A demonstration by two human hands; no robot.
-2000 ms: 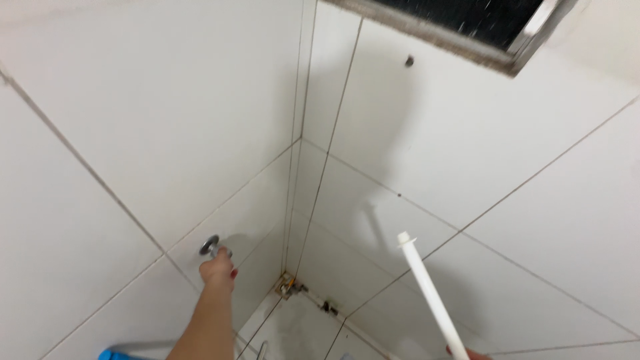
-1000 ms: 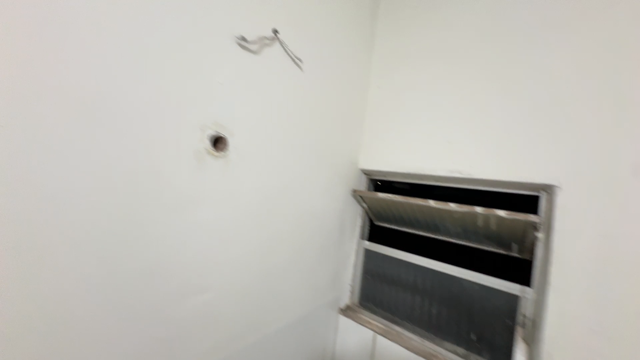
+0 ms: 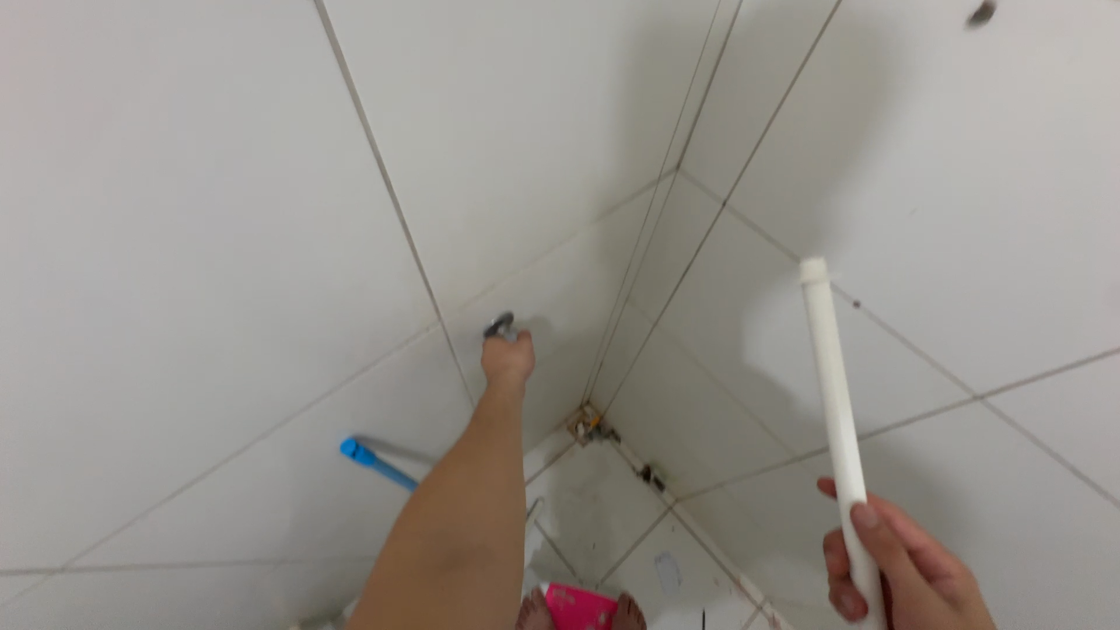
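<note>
My left hand (image 3: 507, 354) reaches down to the left tiled wall and is closed around a metal valve (image 3: 500, 325) fixed there; its round chrome flange shows beyond my fingers, while the handle is hidden. In my right hand (image 3: 897, 560), at the lower right, is a long white plastic pipe (image 3: 836, 385). The pipe points up and slightly left, with a collared end at its top. My right fingers wrap around its lower part.
White tiled walls meet at a corner, with debris (image 3: 588, 426) at its foot. A blue plastic handle or tube (image 3: 378, 464) stands against the left wall. Below, bare feet (image 3: 628, 612) flank a pink object (image 3: 579, 608) on the tiled floor (image 3: 612, 525). A dark hole (image 3: 982, 13) marks the right wall.
The view swung up to a wall hole, wires and a louvred window, then back down. More of the pipe and my right hand shows than two seconds ago; my left hand is again at the valve.
</note>
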